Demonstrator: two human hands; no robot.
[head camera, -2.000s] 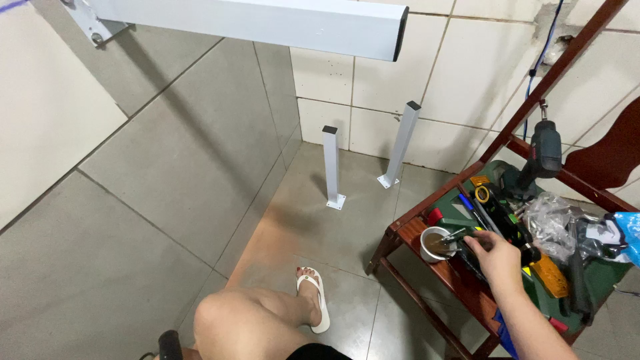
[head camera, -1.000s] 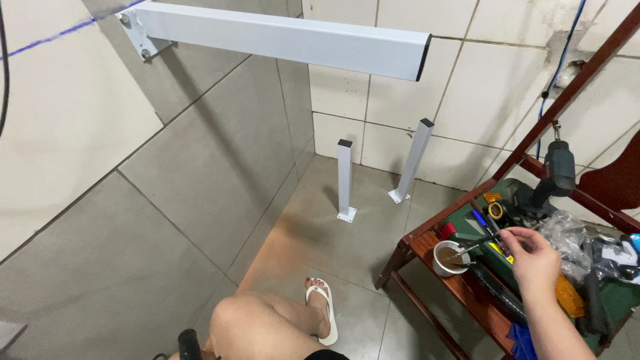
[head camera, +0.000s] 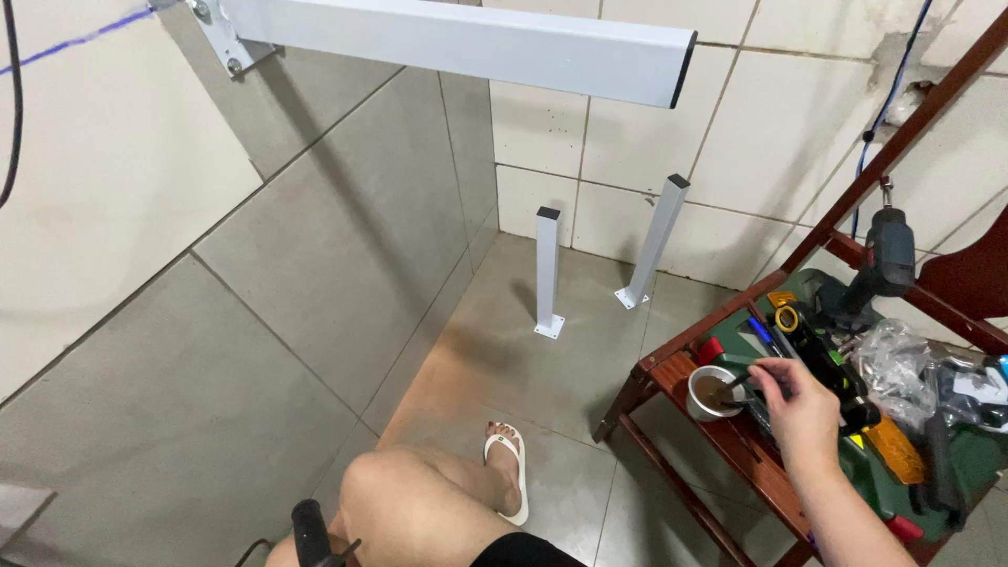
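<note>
My right hand (head camera: 797, 402) pinches a thin dark tool (head camera: 739, 381), whose far end dips into brown contents in a white plastic cup (head camera: 696, 405). The cup stands at the left corner of a red-brown wooden chair seat (head camera: 756, 450). Just right of the hand lie a blue-capped pen (head camera: 762, 332) and a black tool with a yellow ring (head camera: 819, 354). My left hand cannot be made out; a black tool handle (head camera: 310, 531) shows at the bottom edge, and whether a hand holds it cannot be told.
A cordless drill (head camera: 882, 260) stands on the chair beside plastic bags (head camera: 894, 362). A white metal bracket (head camera: 472, 47) juts from the left wall overhead. Two similar white posts, one upright (head camera: 548, 276) and one leaning slightly (head camera: 655, 240), stand on flat plates on the tiled floor.
My right hand stays at the cup with the thin tool, whose angle has shifted a little. The view has moved somewhat.
</note>
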